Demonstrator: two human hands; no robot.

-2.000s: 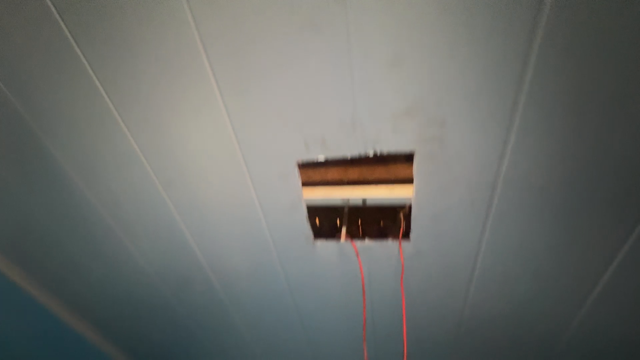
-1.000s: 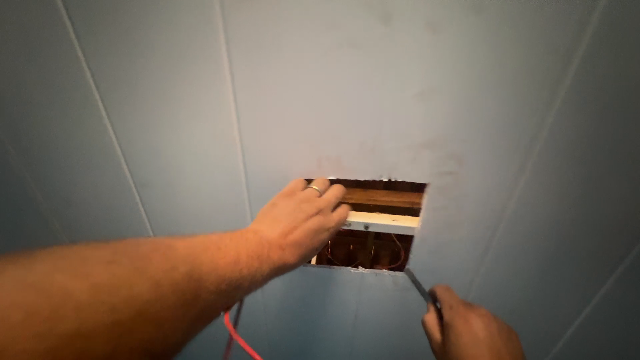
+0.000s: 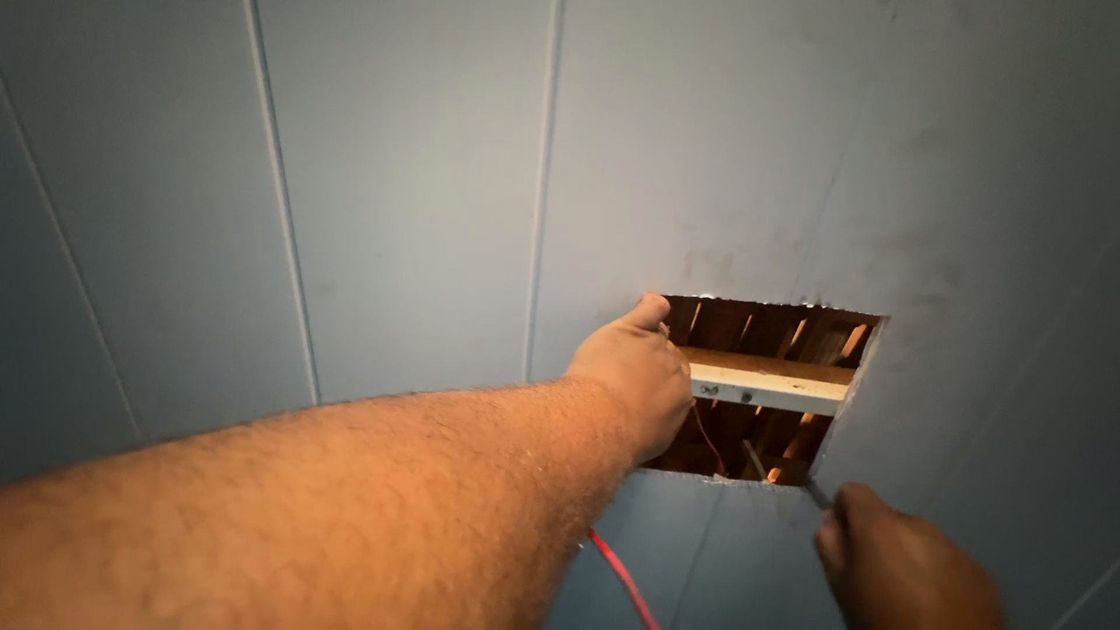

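A four-sided opening with ragged edges is cut in a grey-blue panelled surface (image 3: 420, 219). My left hand (image 3: 634, 376) is at the opening's left edge, its fingertips partly hidden inside; what they hold cannot be told. At the lower right corner, my right hand (image 3: 901, 551) is closed around a thin grey hand tool (image 3: 818, 494), whose tip is at the cut edge. Across the opening runs a wooden bar with a pale front face (image 3: 787, 388) bearing small dark fittings or holes. A thin reddish wire (image 3: 707, 437) hangs inside, below my left fingers.
Dark wooden slats (image 3: 722, 325) with lit gaps show behind the bar. A thin pale strip (image 3: 754, 459) slants inside the lower part of the opening. A red cable (image 3: 623, 577) hangs below my left forearm. Long pale seams run along the panels.
Neither hand was in view two seconds ago; both were at the opening one second ago. My left hand has since shifted to the opening's left edge. The view has moved so that the opening sits further right.
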